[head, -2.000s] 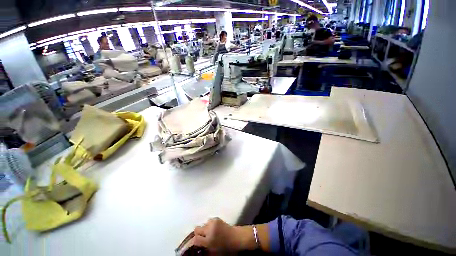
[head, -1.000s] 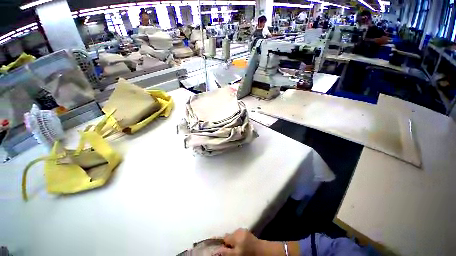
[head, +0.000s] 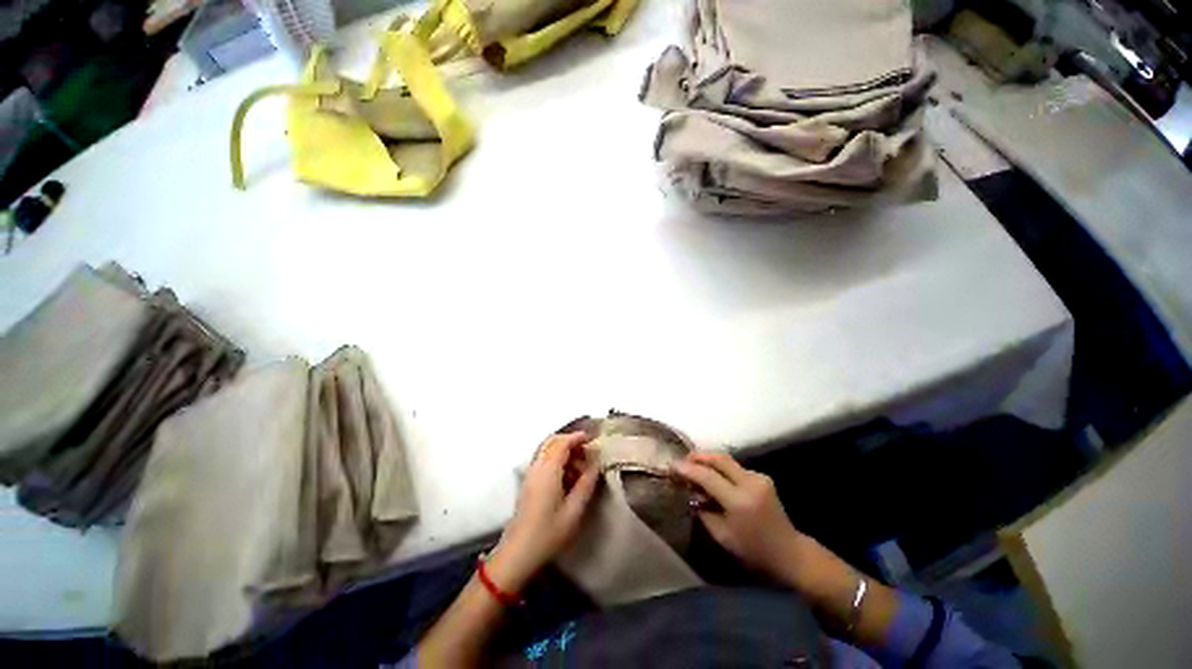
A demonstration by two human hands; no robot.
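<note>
A beige bag lining [head: 630, 533] lies over the table's near edge and my lap, its mouth spread and its darker inside showing. My left hand [head: 560, 486] grips the lining's rim on the left with thumb and fingers. My right hand [head: 740, 507] is at the rim on the right, its fingers bent against the cloth. A small dark spot shows near the right fingers; I cannot tell whether it is a tool.
Two stacks of folded linings [head: 216, 510] lie at the table's left. A taller crumpled pile [head: 804, 131] stands at the back right. Yellow bags [head: 343, 154] lie at the far side of the white table [head: 523, 281]. A pale board [head: 1111, 523] is at the right.
The view has tilted down and turned left. Both hands and the spread lining now show near the table edge; before, only my right hand with a bit of cloth was visible.
</note>
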